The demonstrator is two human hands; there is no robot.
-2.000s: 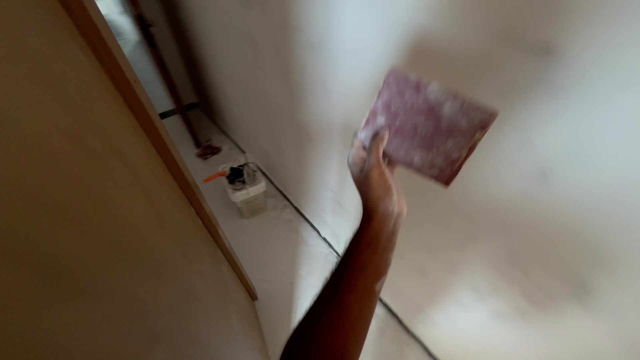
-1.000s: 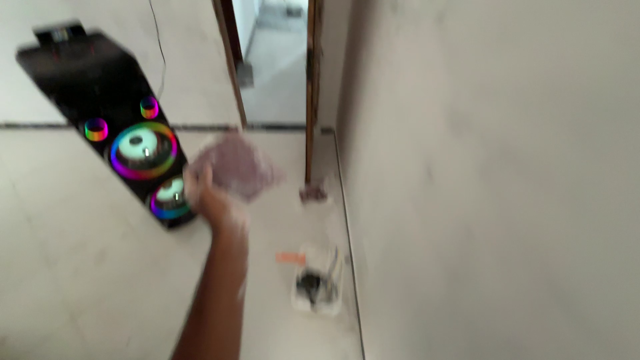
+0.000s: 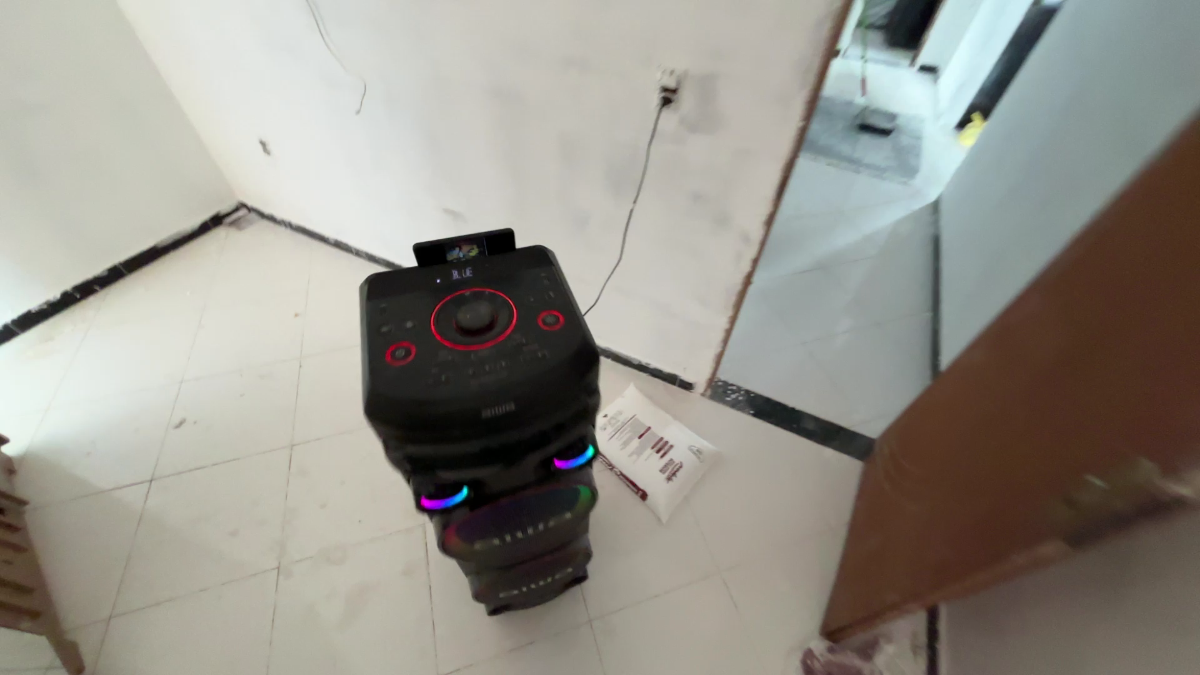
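Observation:
Neither of my hands shows in the head view now. A tall black Aiwa party speaker [image 3: 483, 375] stands upright on the tiled floor near the wall. Red rings light up the knobs on its top, and coloured lights glow on its front. A phone or similar small screen [image 3: 464, 248] stands at the back edge of its top. Just right of the speaker, a white printed bag [image 3: 656, 450] lies flat on the floor.
A cable [image 3: 636, 202] runs from a wall outlet [image 3: 667, 86] down behind the speaker. At the right, a brown door [image 3: 1022, 394] stands beside an opening to another room. Part of a wooden piece of furniture [image 3: 23, 562] is at the left edge, and a blurred reddish thing [image 3: 848, 656] at the bottom right.
The view has swung to the speaker. One hand, holding a flat reddish sheet or pad in both earlier frames, is out of sight now, as is the white bucket.

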